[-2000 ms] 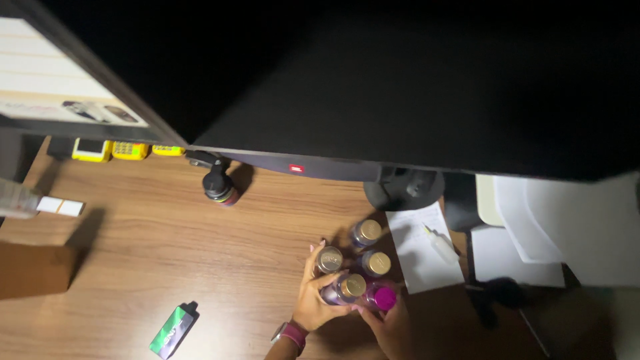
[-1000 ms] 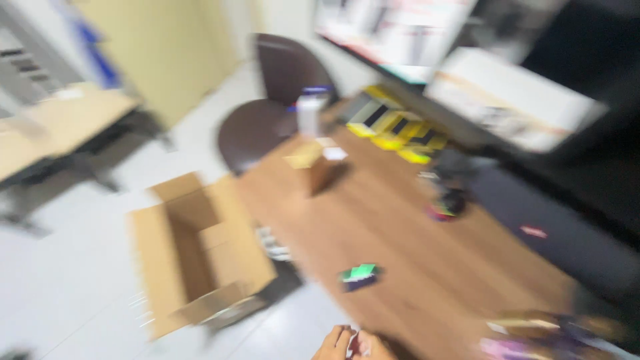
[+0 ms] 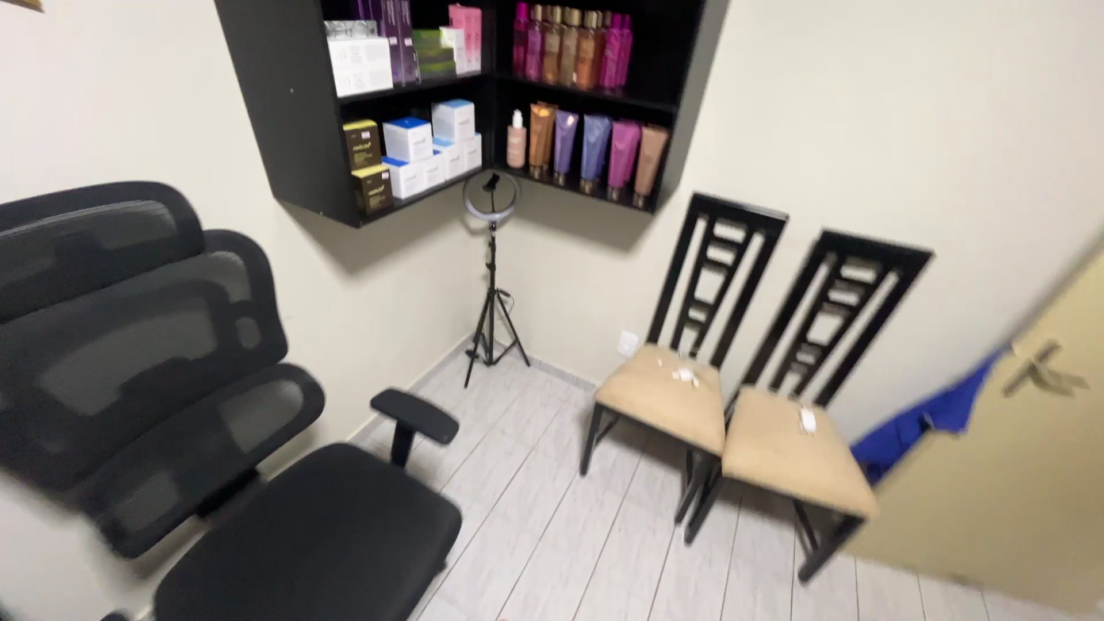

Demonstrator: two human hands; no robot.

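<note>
Neither of my hands can be made out in the head view; only a tiny skin-toned speck shows at the bottom edge. A black wall shelf (image 3: 677, 112) fills the upper middle. Its upper level holds purple boxes (image 3: 392, 39), green boxes (image 3: 434, 52) and a row of bottles with pink and amber contents (image 3: 569, 52). On the lower level stand white and blue boxes (image 3: 408, 140), dark boxes with yellow tops (image 3: 373, 188), a pump bottle (image 3: 516, 145) and several upright tubes, among them a magenta one (image 3: 623, 153).
A black mesh office chair (image 3: 319, 535) stands at the left. Under the shelf is a ring light on a tripod (image 3: 492, 259). Two black chairs with beige seats (image 3: 660, 392) hold small white items. A blue cloth (image 3: 927, 423) hangs by the door (image 3: 992, 483) at the right.
The view has swung from the wooden desk to a corner with shelves and chairs. Two seconds ago my hands were around several capped bottles; one second ago they were together at the desk's edge.
</note>
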